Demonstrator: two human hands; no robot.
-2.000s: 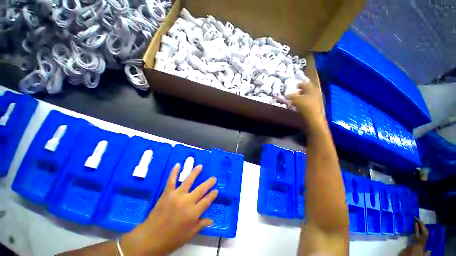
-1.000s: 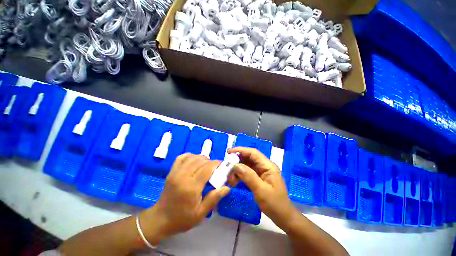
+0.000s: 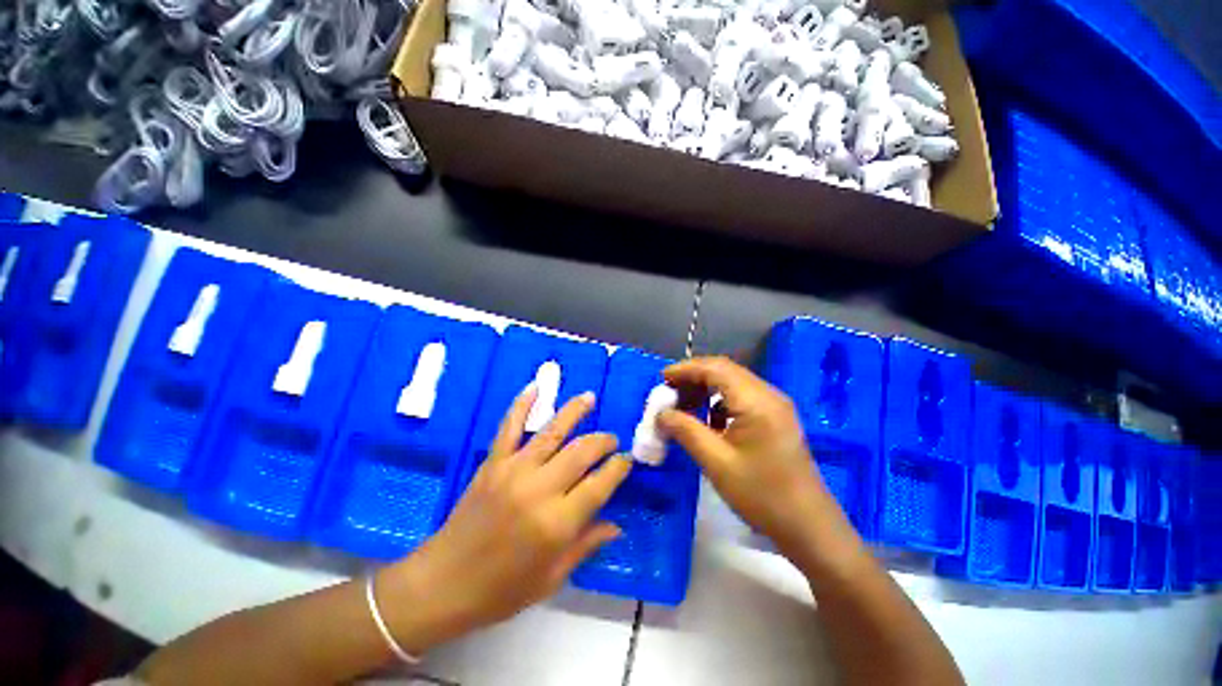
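Observation:
A white charger-like part (image 3: 653,426) is between the thumb and fingers of my right hand (image 3: 737,436), over the narrow recess of a blue tray (image 3: 643,543). Whether it touches the recess is hidden by my fingers. My left hand (image 3: 529,516) lies flat with fingers spread over this tray and the one left of it, holding nothing. The left one of these trays bears a white part (image 3: 543,393) in its narrow recess, partly behind my fingertips. Further left, trays (image 3: 395,503) hold white parts (image 3: 422,381) in their narrow recesses, with their wide recesses showing no cable.
An open carton (image 3: 697,188) of loose white parts stands behind the trays. A heap of coiled white cables (image 3: 241,101) lies at the back left. Blue trays without white parts (image 3: 925,503) stand in a row at right. Big blue tray stacks (image 3: 1085,201) are behind them.
My right hand first reached into the carton, then held a white part near my left hand, and now has it over the tray. My left hand has opened and spread on the trays.

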